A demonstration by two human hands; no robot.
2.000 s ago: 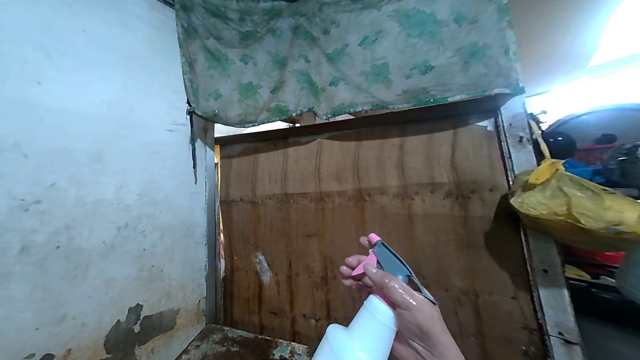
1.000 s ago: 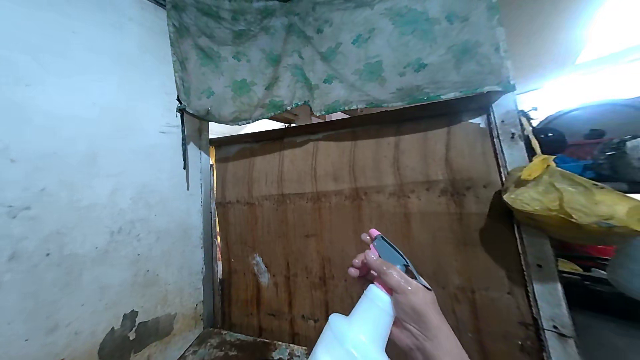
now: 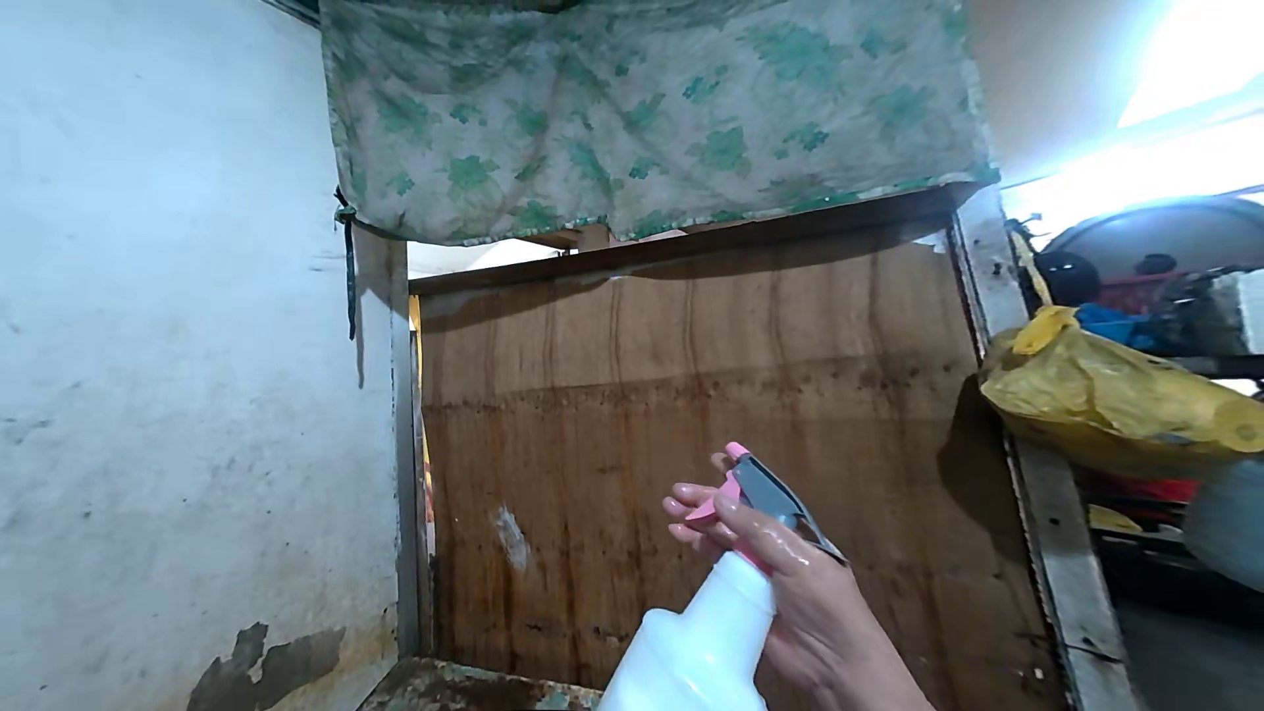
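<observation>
A white plastic spray bottle (image 3: 696, 642) with a grey and pink trigger head stands out at the lower middle, its nozzle tilted up and to the left. My right hand (image 3: 790, 583) is wrapped around its neck, fingers at the pink trigger, and the skin looks wet. Behind it rises a brown plywood panel (image 3: 632, 454) with dark vertical stains and a pale scuff. The bottle's base is cut off by the lower edge of the view. My left hand is out of view.
A green-patterned cloth (image 3: 642, 118) hangs above the panel. On the left is a white wall (image 3: 188, 346) with peeling paint. A yellow plastic bag (image 3: 1116, 395) hangs by the wooden post (image 3: 1066, 563) at the right, near shelves of household things. A worn surface (image 3: 474, 686) shows at the bottom.
</observation>
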